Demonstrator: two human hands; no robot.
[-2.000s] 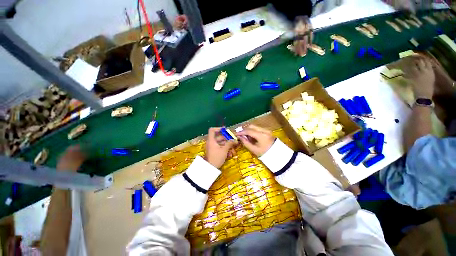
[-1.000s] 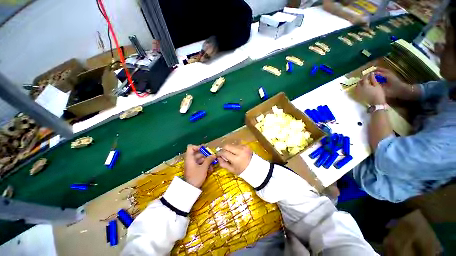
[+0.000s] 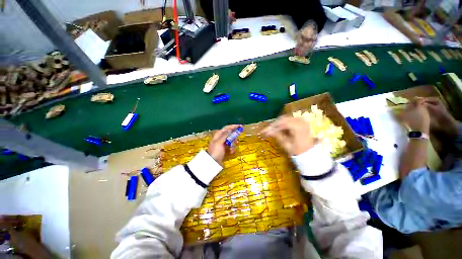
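My left hand (image 3: pixel 221 143) holds a blue cell (image 3: pixel 233 136) with printed marks between thumb and fingers, above the amber-taped parts (image 3: pixel 238 182). My right hand (image 3: pixel 292 132) is blurred, to the right of the cell and apart from it, at the left edge of the pad box (image 3: pixel 350 150). Its thumb and fingertips are close together; whether they hold something small cannot be told. Pale yellow pads (image 3: pixel 322 129) fill the box. The amber parts lie in close rows with thin dark reddish leads.
Beyond runs the green conveyor (image 3: pixel 177 109) with tan bundles (image 3: pixel 211 83) and blue cells. Two blue cells (image 3: pixel 132 187) lie on the cardboard sheet (image 3: pixel 96 202). Right of the box, blue cells pile on a white sheet (image 3: pixel 387 152) beside another worker's arm (image 3: pixel 413 152).
My right hand has moved away from the cell, rightward to the pad box. My left hand still holds the cell, whose printed side now shows. The view has shifted.
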